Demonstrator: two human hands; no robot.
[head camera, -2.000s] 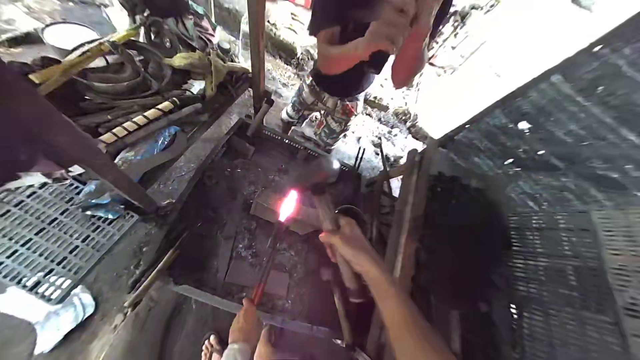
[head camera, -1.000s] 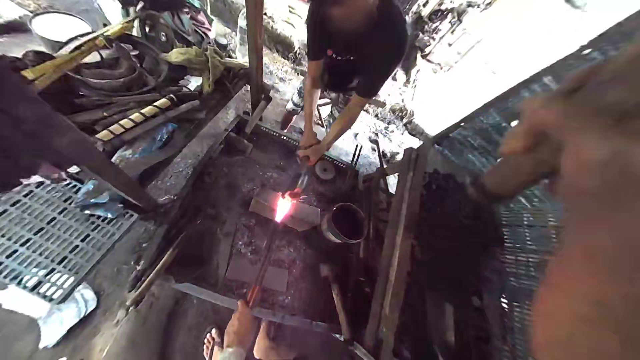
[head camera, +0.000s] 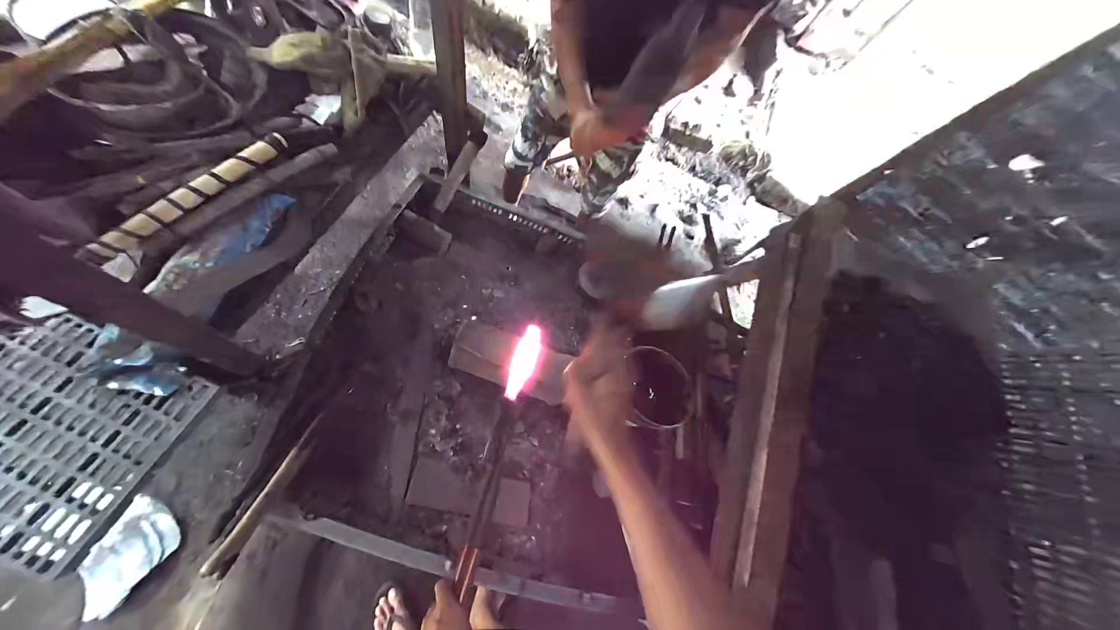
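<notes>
My left hand (head camera: 448, 605), at the bottom edge, grips the handles of long tongs (head camera: 490, 490). Beyond their far end a piece of metal (head camera: 525, 360) glows pink-white over a flat block (head camera: 477, 352). Right of it, my right hand (head camera: 604, 376) is closed on the handle of a hammer, whose blurred head (head camera: 626, 262) is raised beyond the hand. Across the work area stands another person (head camera: 647, 52), whose hands hold a handle; motion blur hides the head of that tool.
A round container (head camera: 658, 387) of dark liquid stands right of the block. A wooden beam (head camera: 770, 420) runs along the right, a metal strip (head camera: 376, 544) along the near edge. Left are a plastic grate (head camera: 79, 437), a wrapped rod (head camera: 188, 199) and a leaning post (head camera: 122, 280).
My right hand has come down from the upper right to beside the glowing metal. The other person's hands have moved back from the block. My left hand still holds the tongs.
</notes>
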